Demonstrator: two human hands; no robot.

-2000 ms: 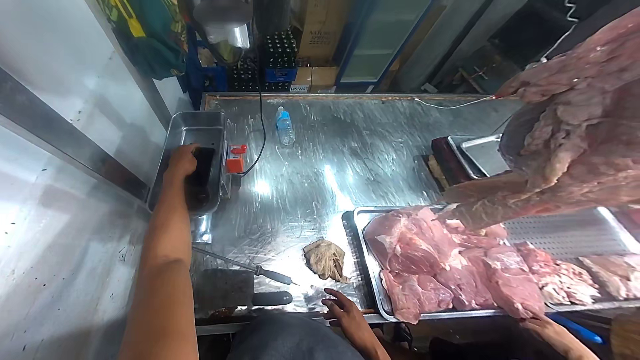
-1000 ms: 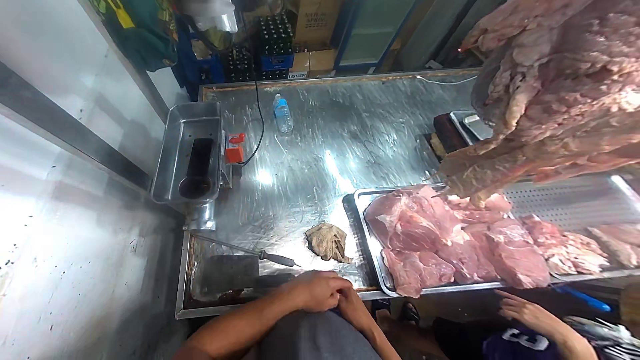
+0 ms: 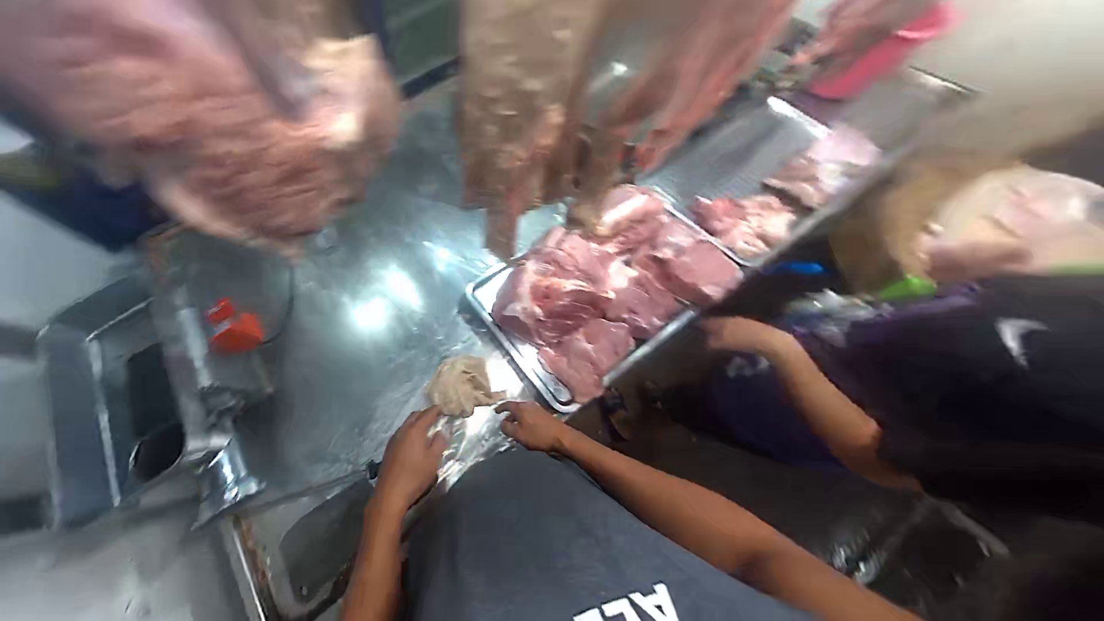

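My left hand (image 3: 412,457) rests at the near edge of the steel table, just below a crumpled tan cloth (image 3: 463,385). My right hand (image 3: 533,425) reaches to the cloth's right end with its fingers bent; whether they touch it is blurred. To the right, a metal tray (image 3: 526,366) holds several cuts of raw pink meat (image 3: 561,289). Large pieces of hanging meat (image 3: 259,138) fill the upper left and upper middle of the view.
At the left stands a metal meat grinder with a feed pan (image 3: 73,414), and a red object (image 3: 235,328) lies beside it. A second tray (image 3: 759,151) holds more meat at the upper right. A person in dark clothes (image 3: 992,379) stands close on the right.
My hands, together at my front one second ago, are now apart near the cloth. Two seconds ago my left hand was in the grinder pan. The view has swung strongly.
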